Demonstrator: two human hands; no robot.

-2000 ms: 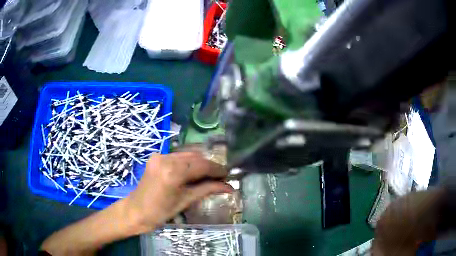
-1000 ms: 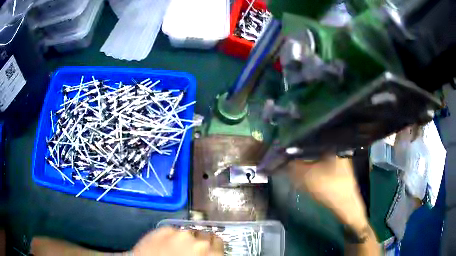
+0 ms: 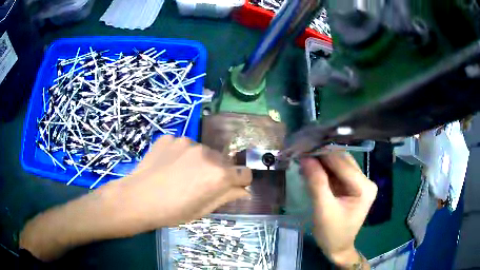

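A small silver fixture block (image 3: pixel 256 158) lies on the brownish press base plate (image 3: pixel 231 126), with a small black ring (image 3: pixel 268 158) on it. My left hand (image 3: pixel 179 182) reaches over the plate, fingertips bent together just left of and below the block; what they hold is hidden. My right hand (image 3: pixel 342 198) is right of the block, thumb and fingers bent close together near the press head; I cannot tell if they hold anything. Pale pins (image 3: pixel 221 245) fill the front clear tub (image 3: pixel 297 248). The blue tray (image 3: pixel 32 132) holds a loose heap of pins with dark sections (image 3: pixel 116 105).
The green press head (image 3: pixel 389 100) and its dark lower edge block the upper right. The shiny column (image 3: pixel 268 47) stands behind the plate. A red tray (image 3: pixel 255 16), white tub (image 3: pixel 210 6) and clear tub (image 3: pixel 310 79) are behind. A dark phone (image 3: pixel 379 184) and papers (image 3: pixel 445 163) are at right.
My left hand has moved from the front tub up over the base plate. My right hand is lower and clear of the press head's underside. The black ring now shows on the block.
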